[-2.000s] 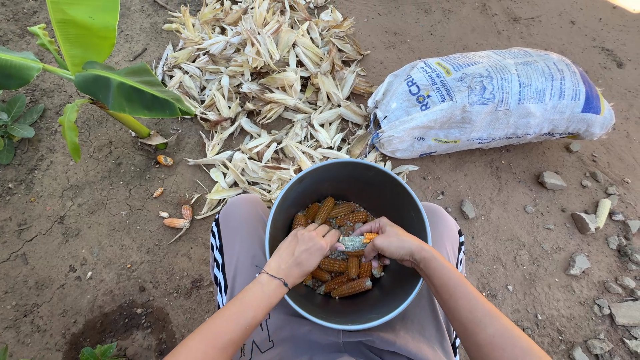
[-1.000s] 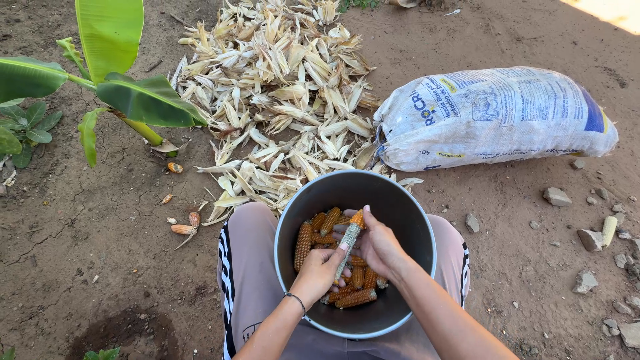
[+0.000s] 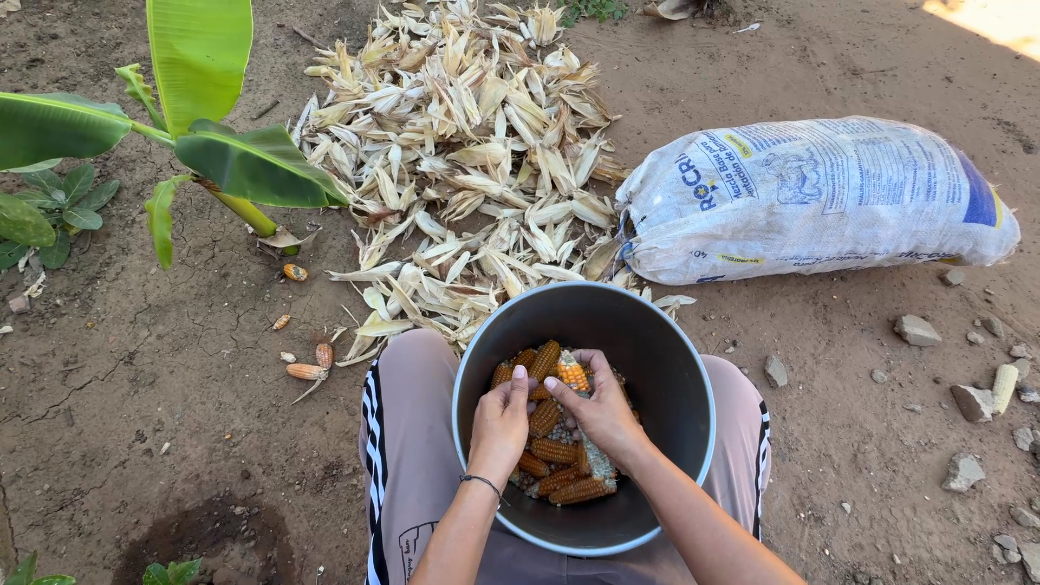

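Between my knees stands a deep dark metal pot (image 3: 666, 366) with a pale rim, holding several orange corn cobs (image 3: 555, 450) and loose kernels. Both hands are inside it. My right hand (image 3: 603, 406) grips a partly shelled corn cob (image 3: 574, 374), whose orange kernels show at the upper end and whose bare, pale part (image 3: 597, 460) runs down beneath the hand. Just left of it, my left hand (image 3: 505, 414) has its thumb raised over the cobs; its fingers are partly hidden, and whether it holds anything cannot be told. A dark cord circles the left wrist.
Dry corn husks (image 3: 463, 162) lie heaped beyond the pot. A printed woven sack (image 3: 821, 199) rests on its side at the right, above scattered stones (image 3: 918, 331) and a bare cob (image 3: 1004, 388). A young banana plant (image 3: 244, 166) grows at left, near small cobs (image 3: 306, 371) on the soil.
My hands held the partly shelled cob together a second ago; now they are apart, with the cob at my right hand and its kernelled end up.
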